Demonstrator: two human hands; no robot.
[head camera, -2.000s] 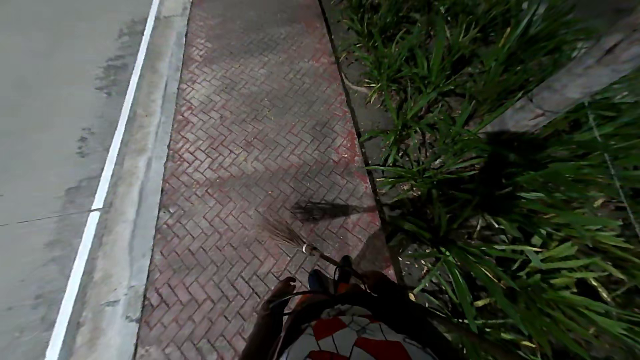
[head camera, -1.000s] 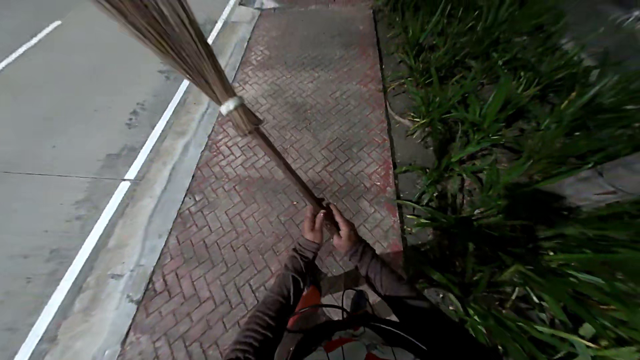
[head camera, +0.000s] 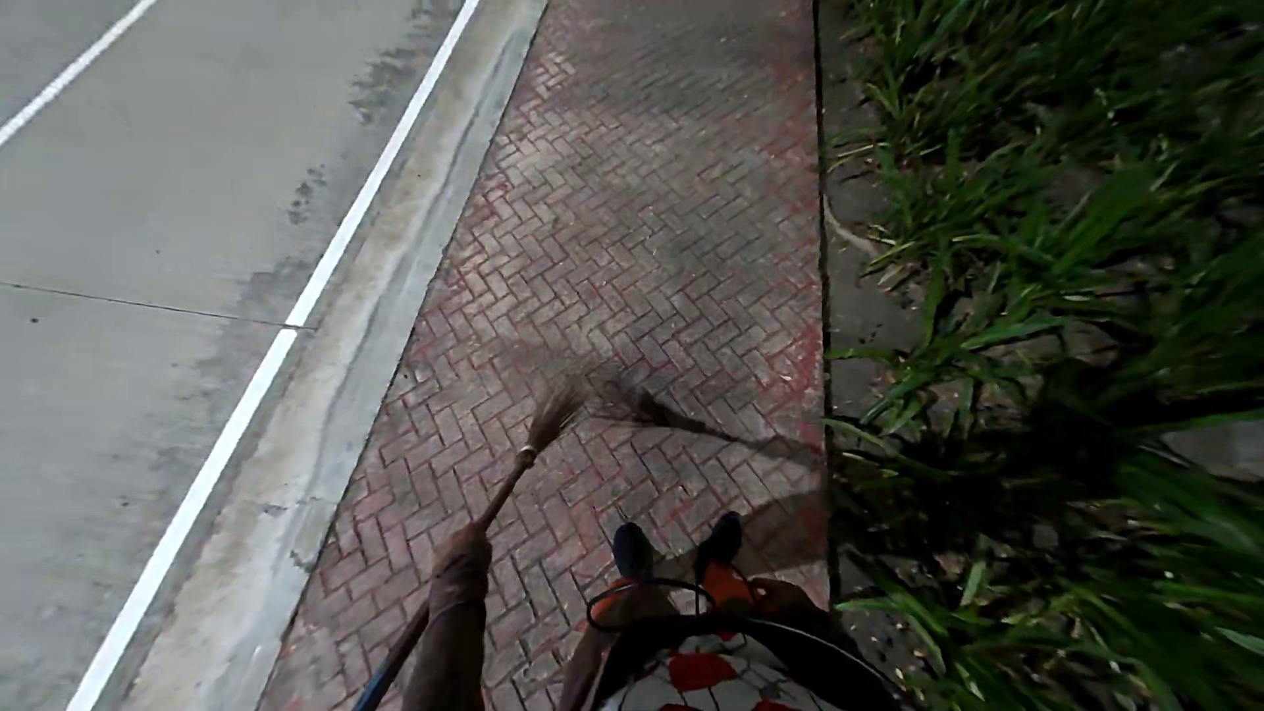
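Note:
My left hand (head camera: 462, 553), at the end of a brown sleeve, is closed around the wooden handle of a stick broom (head camera: 504, 496). The handle's rear end comes out behind the wrist toward the lower left. Ahead of the hand, a pale band binds the thin bristles, whose blurred tips spread over the herringbone brick paving. My right hand (head camera: 780, 597) is low beside my right leg, dark and partly hidden; its fingers cannot be made out.
The brick walkway (head camera: 652, 247) runs ahead between a concrete curb (head camera: 395, 296) on the left and green strap-leaved plants (head camera: 1047, 257) on the right. Past the curb lies a road with a white line (head camera: 341, 232). My dark shoes (head camera: 632, 550) stand on the bricks; the broom's shadow falls rightward.
A second ago both hands held the broom raised, bristles up toward the road. Now it is lowered to the paving in my left hand, and my right hand has come off it.

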